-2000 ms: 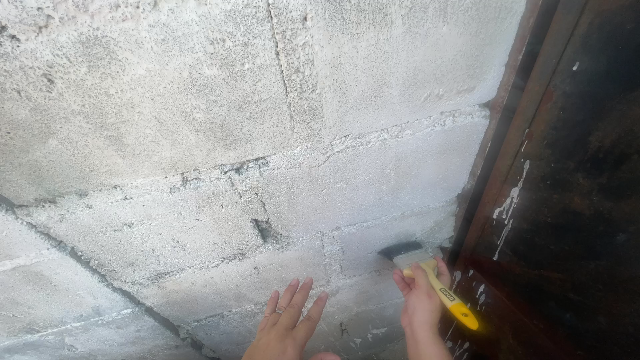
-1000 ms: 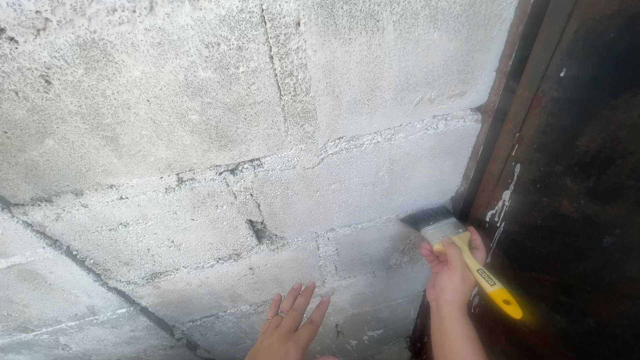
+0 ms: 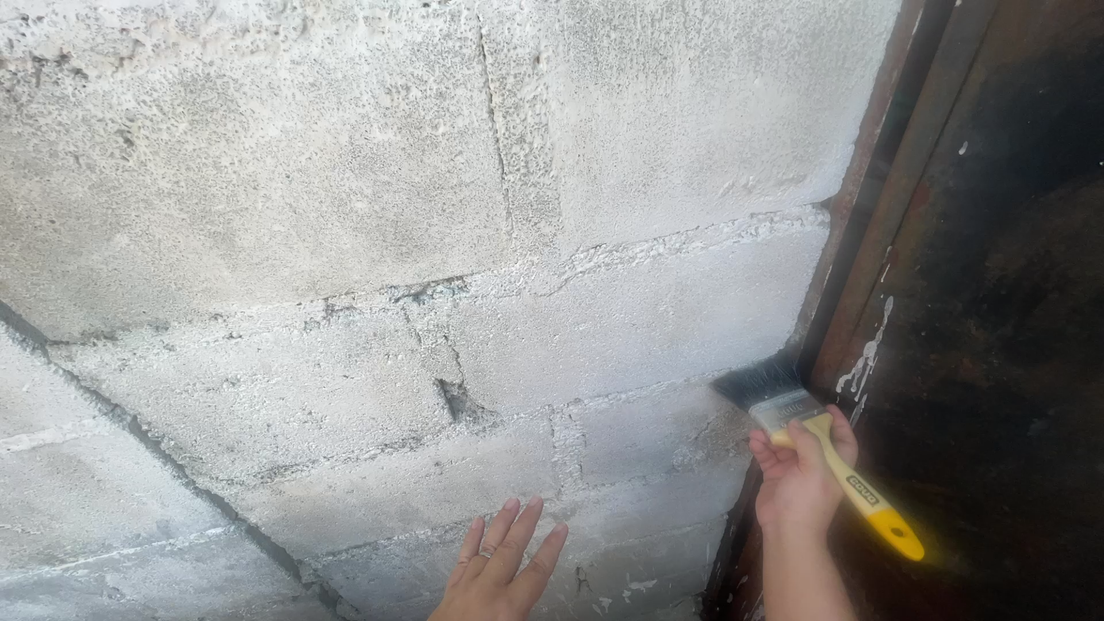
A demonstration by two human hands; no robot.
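My right hand (image 3: pixel 802 474) grips a flat paintbrush (image 3: pixel 862 487) near its metal ferrule. The brush has dark bristles and a yellow handle that points down to the right. Its bristles meet the concrete block wall (image 3: pixel 604 328) beside the dark metal frame. At the bottom centre my left hand (image 3: pixel 509 556) is spread, wears a ring and holds nothing. It is in front of the wall; whether its fingers touch the blocks I cannot tell. Whitish paint covers much of the rough block surface.
A rusty brown metal frame (image 3: pixel 880 224) and a dark panel (image 3: pixel 1000 345) with white drips stand along the right side. A dark crack (image 3: pixel 185 474) runs diagonally down the wall's lower left. One mortar joint has a small hole (image 3: pixel 459 401).
My right hand has moved the brush right along the lower blocks to the metal frame, compared with two seconds ago. My left hand has stayed low at the centre with its fingers spread.
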